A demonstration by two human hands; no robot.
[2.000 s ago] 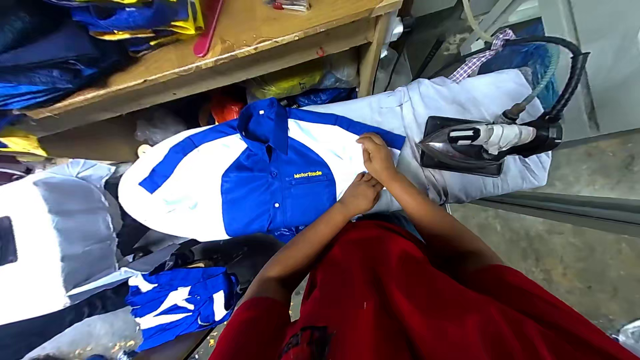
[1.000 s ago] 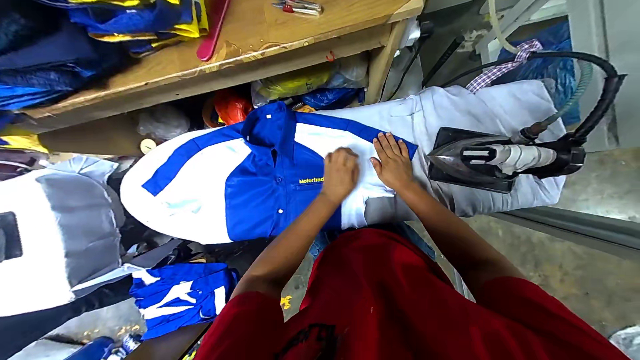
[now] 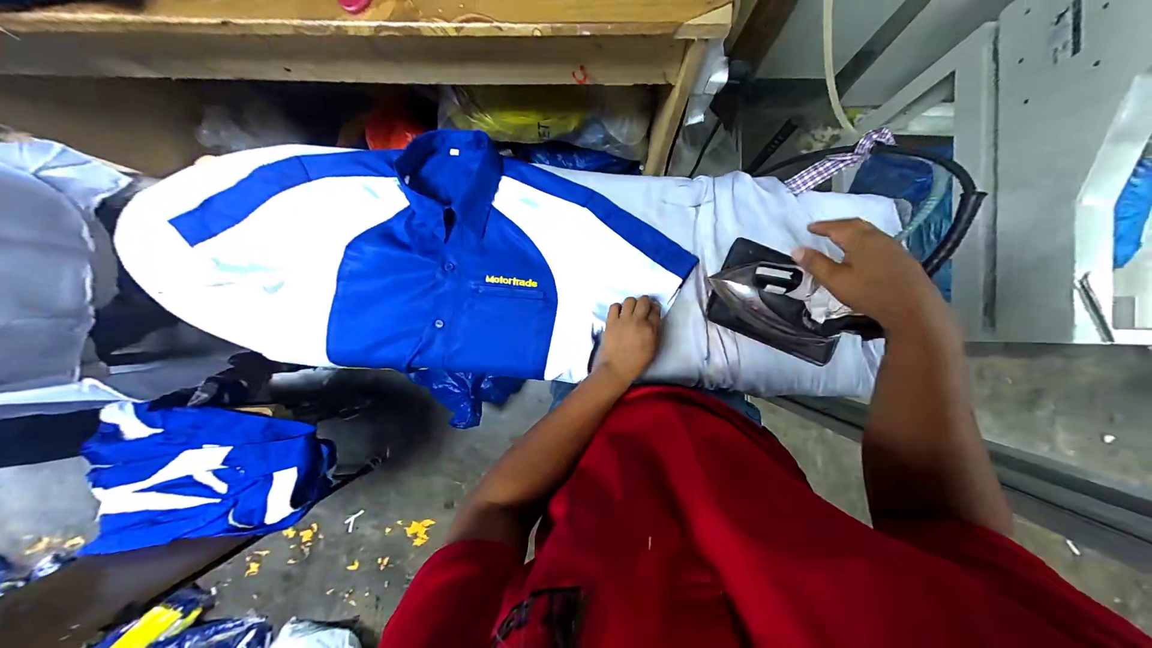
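A blue and white button-up shirt [image 3: 441, 270] lies front up on a padded ironing board [image 3: 765, 207], its collar toward the wooden table. My left hand [image 3: 627, 337] rests on the lower edge of the white sleeve, its fingers partly curled on the cloth; whether they pinch it I cannot tell. My right hand [image 3: 859, 265] hovers at the handle of a steam iron [image 3: 765, 292], thumb and fingers apart, not closed on it. The iron stands on a dark rest pad [image 3: 814, 346] on the board, right of the sleeve, its tip toward the shirt.
A wooden table [image 3: 360, 56] runs along the far side, with bagged items [image 3: 540, 117] beneath. The iron's black hose [image 3: 970, 207] loops at the right, near a checked cloth tie [image 3: 841, 162]. Another blue and white garment [image 3: 207, 477] lies at lower left. A grey metal frame [image 3: 1017, 180] stands right.
My right hand has moved off the shirt, rightward to the iron. My left hand has moved down to the lower sleeve edge. The view has shifted.
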